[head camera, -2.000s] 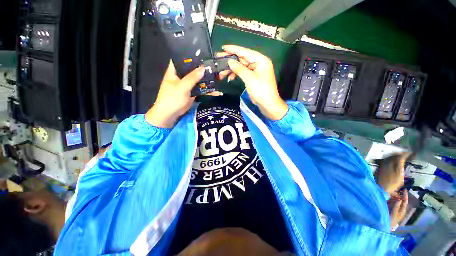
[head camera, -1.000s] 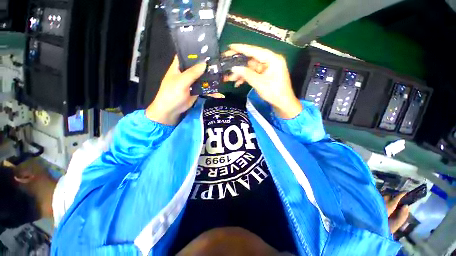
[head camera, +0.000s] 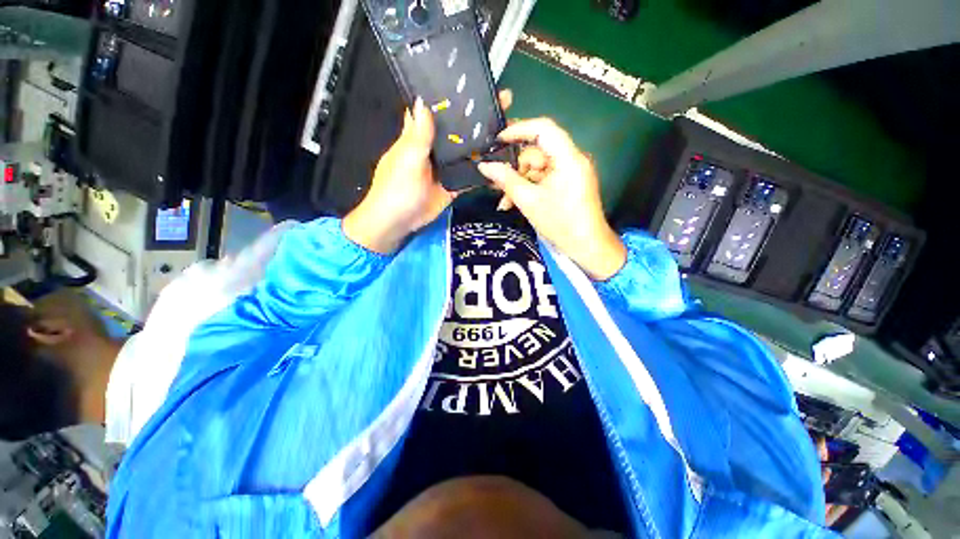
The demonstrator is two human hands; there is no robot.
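Observation:
A black phone body [head camera: 440, 90] is held up in front of my chest, its camera end pointing away from me and cut by the top edge. It shows white and yellow-orange marks. My left hand [head camera: 403, 179] grips its lower left side, thumb along the edge. My right hand [head camera: 556, 190] pinches a small black module [head camera: 497, 160] with thumb and fingertips at the phone's lower end. The fingers partly hide the module, and I cannot tell whether it is seated.
A phone tray [head camera: 777, 226] with several phones stands on the right. Dark stacked trays [head camera: 137, 100] and a white parts tray edge [head camera: 328, 84] lie on the left. A pale bar [head camera: 800, 51] slants over the green mat [head camera: 600, 37]. A person [head camera: 63, 358] is at the left; part of a hand shows lower right.
The module has moved from the phone's right side to its lower end. My left thumb has come off the phone's face to its edge. The view has shifted a little.

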